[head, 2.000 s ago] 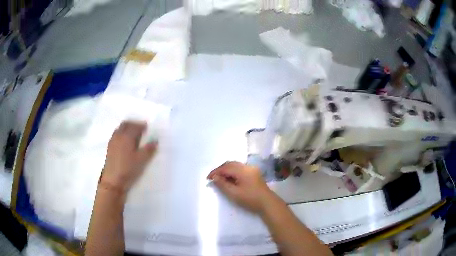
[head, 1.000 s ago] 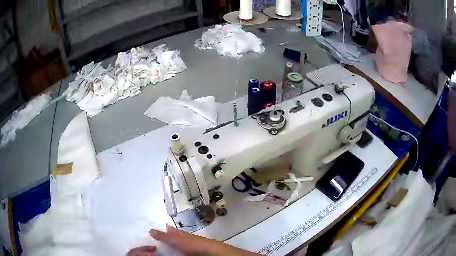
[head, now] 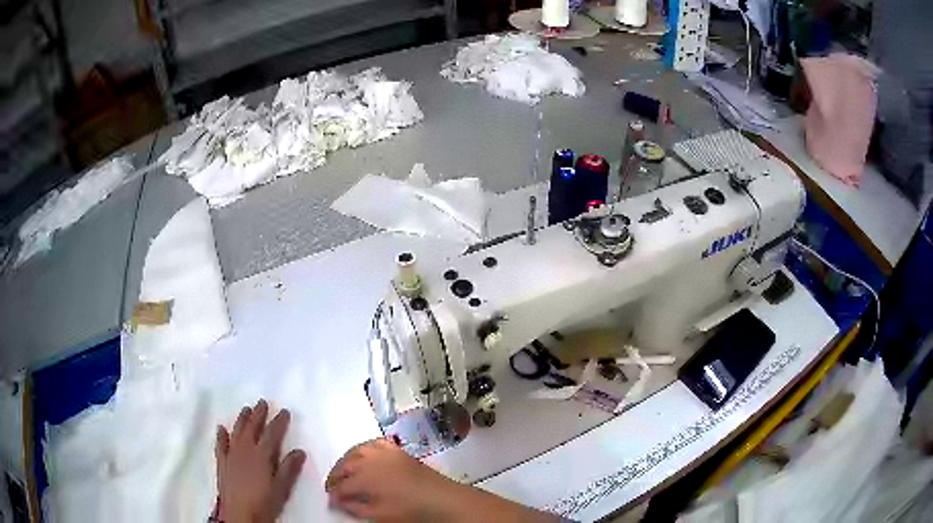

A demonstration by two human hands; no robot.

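A large white fabric panel [head: 184, 449] lies left of the sewing machine and blends into the white tabletop, so its edges are hard to see. My left hand [head: 256, 465] lies on the white surface, palm down with fingers apart. My right hand [head: 384, 480] is just in front of the needle plate [head: 435, 429], with its fingers curled down on the white surface. Whether cloth is pinched under them is hidden. The cream-white sewing machine [head: 655, 271] stands to the right. Its presser foot and needle are too small to make out.
A white piece with a tan tag [head: 151, 313] lies at the left. Crumpled white pieces [head: 297, 128] lie on the grey table behind. Thread cones [head: 578, 189] stand behind the machine. Black-handled scissors [head: 537, 358], scraps [head: 619, 378] and a black phone [head: 726, 358] lie to the right.
The view has tilted up and swung right since two seconds ago. My left hand, out of clear view one second ago, now shows spread. My right hand is now close to the needle plate.
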